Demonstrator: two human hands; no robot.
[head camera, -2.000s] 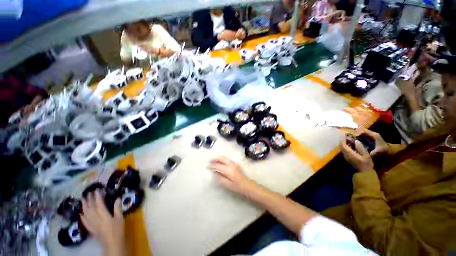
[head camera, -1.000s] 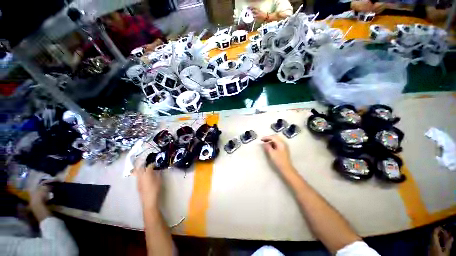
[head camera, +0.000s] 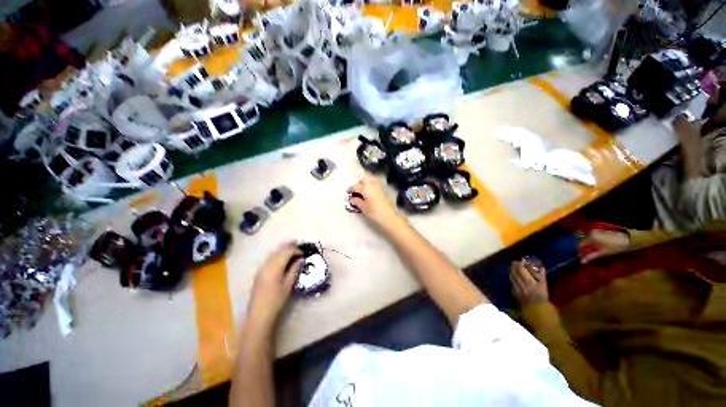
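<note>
My left hand (head camera: 277, 274) grips a black housing (head camera: 312, 272) near the bench's front edge. A pale disc with a centre hole shows in it, and a thin wire sticks out. My right hand (head camera: 368, 197) pinches a small silver-grey lens module (head camera: 353, 203) above the bench. Three more modules, one of them here (head camera: 277, 198), lie in a loose slanting row behind my hands. Several unfilled black housings (head camera: 204, 245) with thin wires stand at the left. Several filled housings (head camera: 408, 160) with silver faces are clustered right of my right hand.
The pale bench (head camera: 414, 238) carries orange tape strips (head camera: 211, 318). A crumpled plastic bag (head camera: 406, 83) and tangled white frames (head camera: 143, 163) lie behind. Silver tangled parts (head camera: 28, 270) are at left, white cloths (head camera: 545, 156) at right. Another worker's sleeve (head camera: 637, 294) is close on the right.
My left hand has taken a housing from the left group and brought it rightward to the front. My right hand has picked up one module from the row. The camera view has turned.
</note>
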